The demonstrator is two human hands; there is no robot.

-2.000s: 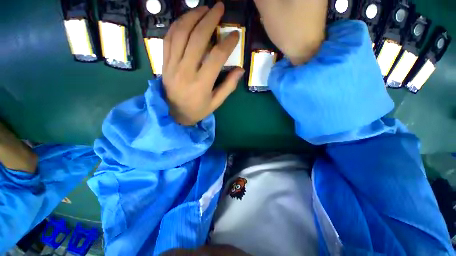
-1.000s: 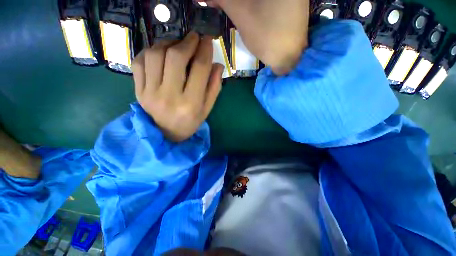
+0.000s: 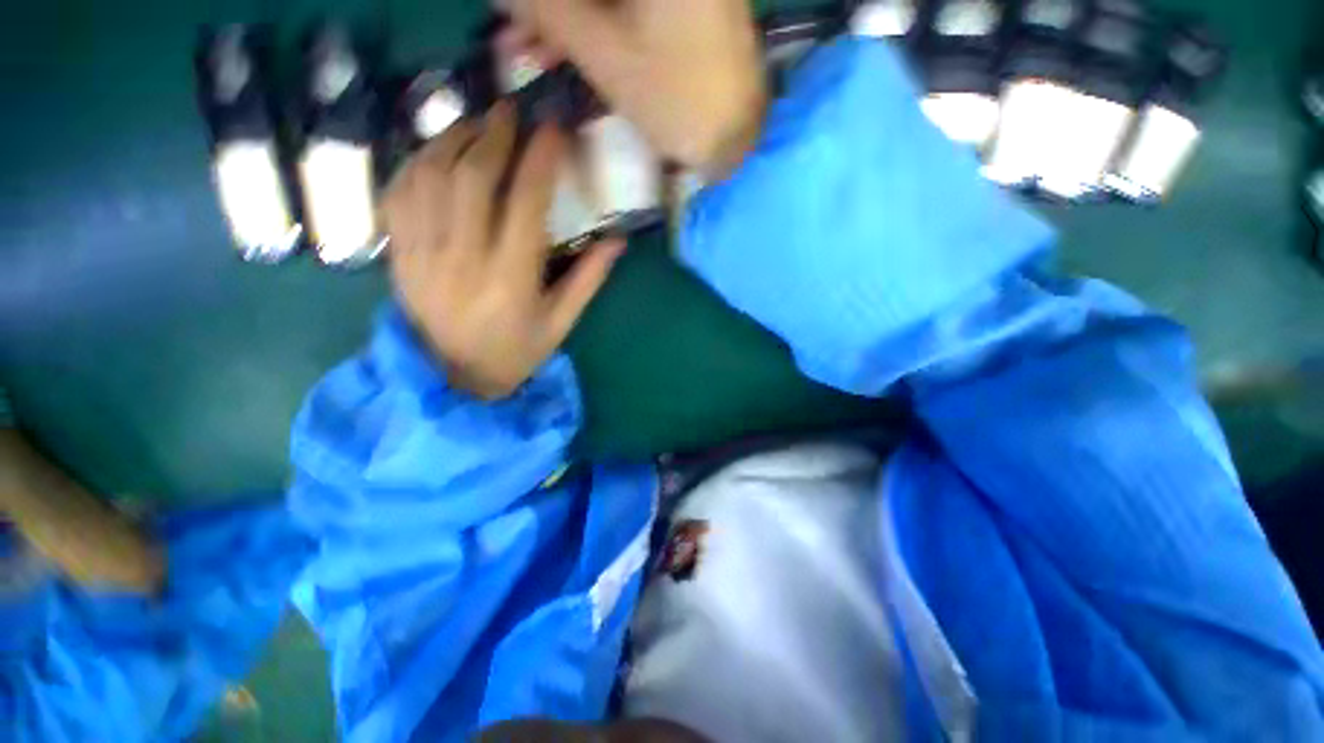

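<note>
A row of black handheld units with white rectangles lies on the green bench. My left hand point(image 3: 487, 261) rests with bent fingers over units at the middle left, its thumb beside the near end of a unit point(image 3: 624, 167). My right hand point(image 3: 661, 73) is above the same units, close to my left fingertips, with its fingers bent. The picture is blurred, and I cannot tell whether either hand grips a unit or a tool.
Two units point(image 3: 344, 196) lie left of my hands. Several more units point(image 3: 1057, 131) stand close together at the right. Another person's forearm and blue sleeve point(image 3: 189, 610) are at the lower left. The green bench point(image 3: 697, 363) runs across.
My right hand has moved left, nearer my left hand. My left hand has shifted left since the first frame. The right-hand units appear further left, and the view is now blurred.
</note>
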